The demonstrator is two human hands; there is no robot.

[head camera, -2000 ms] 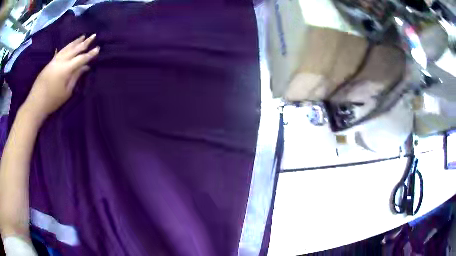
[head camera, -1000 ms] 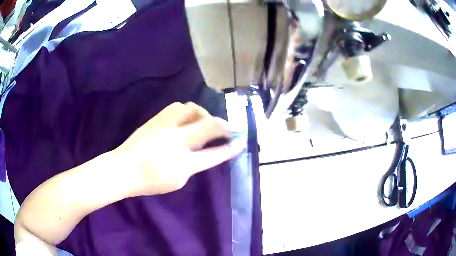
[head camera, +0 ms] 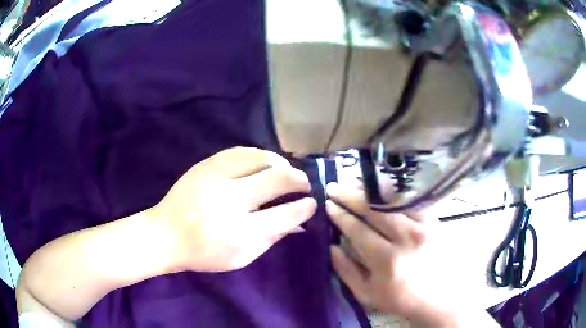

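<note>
The dark purple jacket body (head camera: pixel 148 109) lies spread over the left and middle. Its narrow edge strip (head camera: pixel 321 176) runs beside the cream sewing machine head (head camera: pixel 379 96). My left hand (head camera: pixel 238 208) pinches the cloth edge between thumb and fingers, just in front of the machine head. My right hand (head camera: pixel 385 256) is at the right side of the same edge, its fingertips on the strip and close to my left fingertips. The needle is hidden by the machine head.
Black-handled scissors (head camera: pixel 516 246) lie on the white table (head camera: pixel 466 256) at the right. A shiny curved metal guard (head camera: pixel 507 96) stands on the machine's front. Pale grey-blue cloth (head camera: pixel 32 70) lies at the far left. Dark purple cloth shows at the lower right corner.
My left hand has moved from the far-left cloth to the edge by the machine. My right hand has come into view at the edge. The camera view has shifted around the machine head.
</note>
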